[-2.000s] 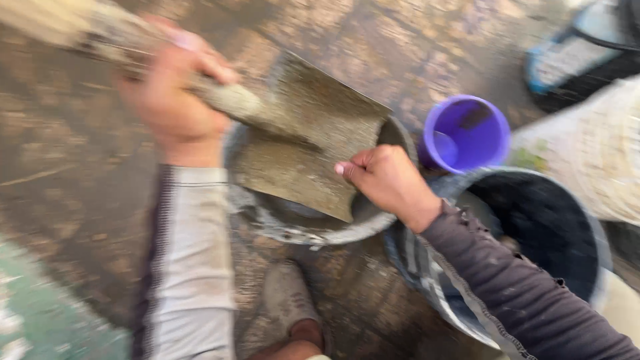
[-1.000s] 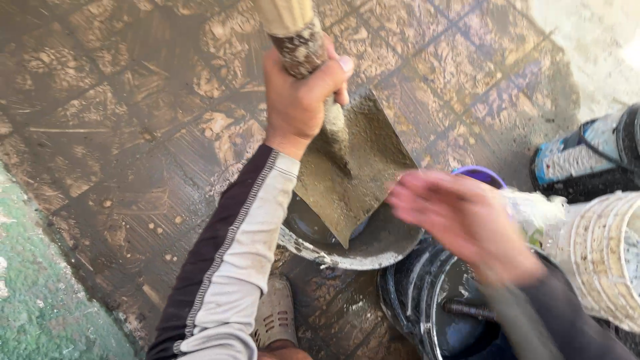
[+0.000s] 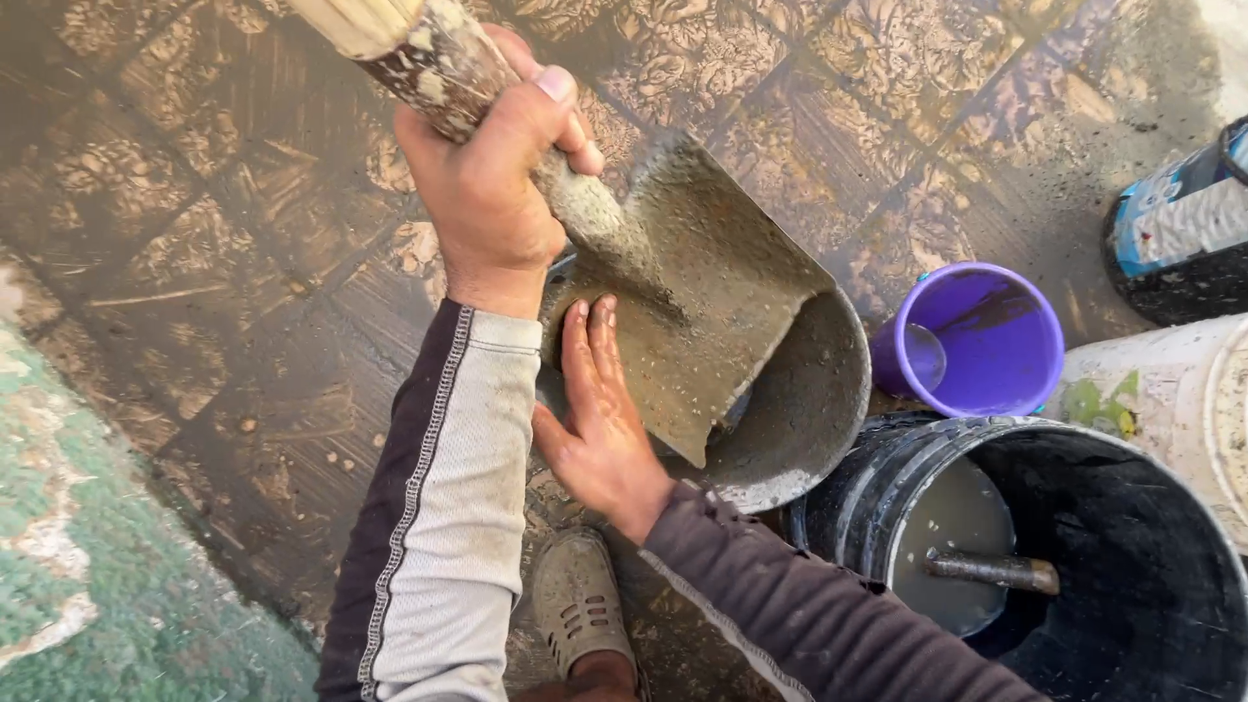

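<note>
My left hand (image 3: 497,185) grips the wooden handle (image 3: 444,68) of a shovel low down, just above its socket. The shovel's blade (image 3: 721,283), coated in wet grey-brown mortar or mud, rests tilted over a round bucket (image 3: 848,390) whose rim is smeared grey. My right hand (image 3: 604,429) lies with its fingers extended against the near left part of the blade; it grips nothing. The blade hides much of the bucket's inside.
A purple bucket (image 3: 1024,341) stands right of the grey-smeared one. Nearer is a large black bucket (image 3: 1121,546) with murky water and a short rod (image 3: 994,570). A white bucket (image 3: 1150,390) and a black-and-blue container (image 3: 1180,234) are farther right. My shoe (image 3: 580,595) is below on wet tiles.
My right hand has moved left across the blade, from its right side to its near left part. My left hand has stayed on the shovel.
</note>
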